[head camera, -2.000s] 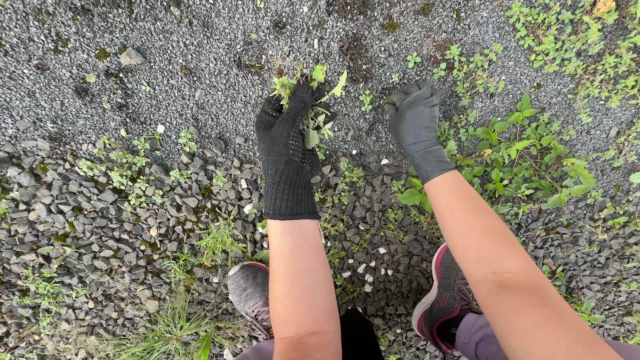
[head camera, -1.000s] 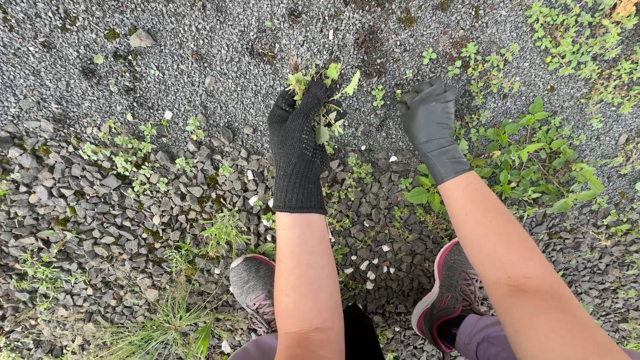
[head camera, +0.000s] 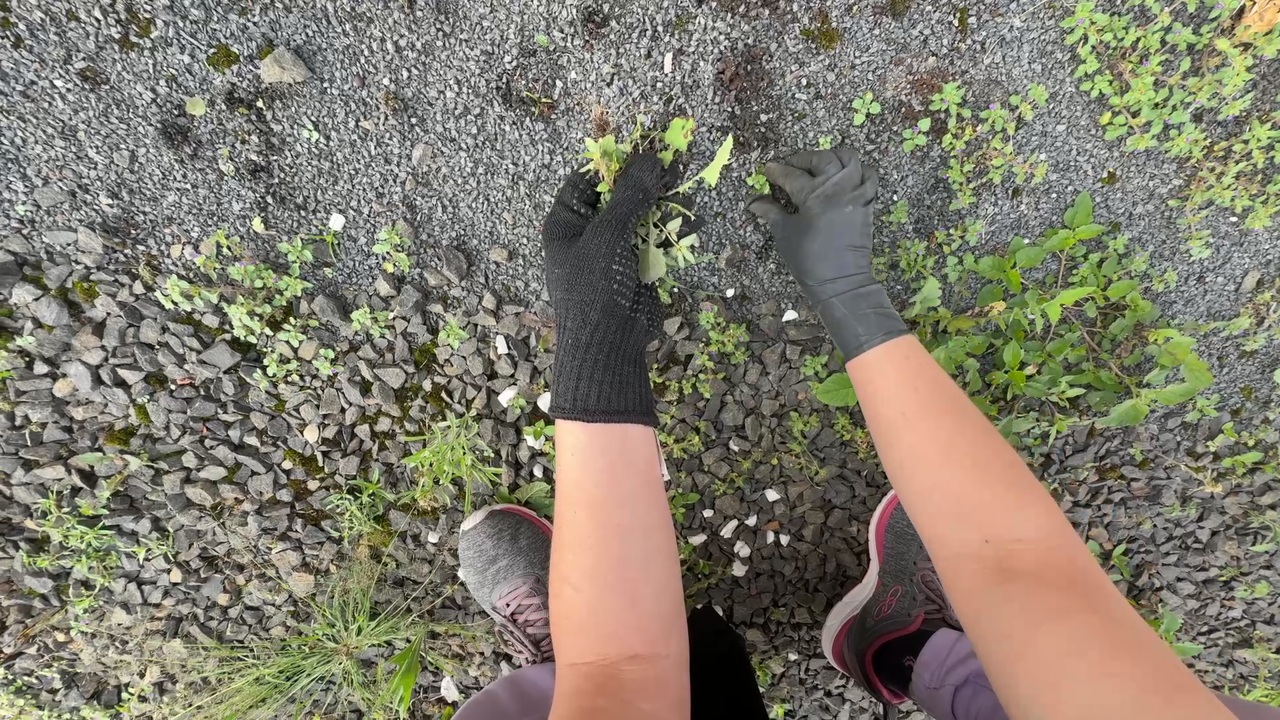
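My left hand (head camera: 610, 250), in a black knitted glove, is closed around a bunch of pulled weeds (head camera: 655, 255), whose leaves stick out past the fingers and beside the palm. To its right, my right hand (head camera: 825, 225) wears a smooth dark grey glove. Its thumb and fingertips pinch a small green weed (head camera: 759, 181) at the gravel surface; its stem is hidden by the fingers. A small sprig (head camera: 866, 107) grows in the fine gravel just above that hand.
Leafy weeds (head camera: 1060, 320) grow right of my right wrist, with low clover-like plants (head camera: 1160, 90) at the upper right. Coarse gravel (head camera: 220, 400) and a grass tuft (head camera: 340, 640) lie at the left. My left shoe (head camera: 508, 575) and right shoe (head camera: 885, 600) stand below.
My right hand has shifted slightly and its fingertips now meet a small weed that was beside it earlier. My left hand keeps hold of its bunch of weeds.
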